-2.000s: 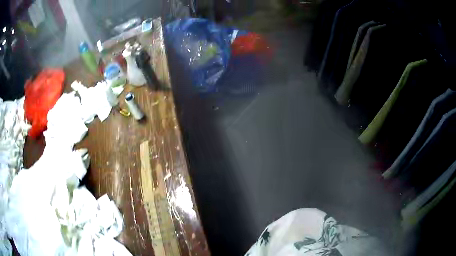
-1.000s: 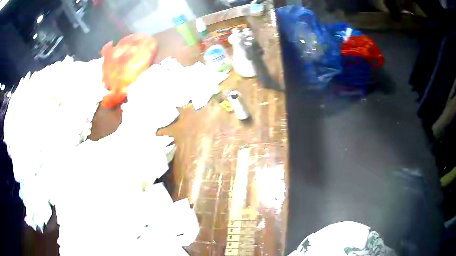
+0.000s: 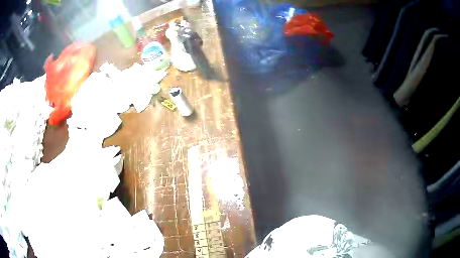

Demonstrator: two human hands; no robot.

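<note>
Neither of my hands is in view. A crumpled, overexposed white garment pile lies along the left of the brown table. A tan measuring tape strip runs along the table near its right edge. A small white cylinder with a dark end lies on the table beside a small yellow item. A white spray bottle with a dark head stands behind them, next to a round-labelled bottle.
A red plastic bag lies behind the pile, and a green bottle stands at the far side. Blue plastic and a red bundle lie past the table's right edge. Dark clothes hang at right. Patterned white fabric shows at the bottom.
The view has swung right and then partly back left, so the table now sits between its two earlier positions. The things on the table keep their places. No hand has appeared.
</note>
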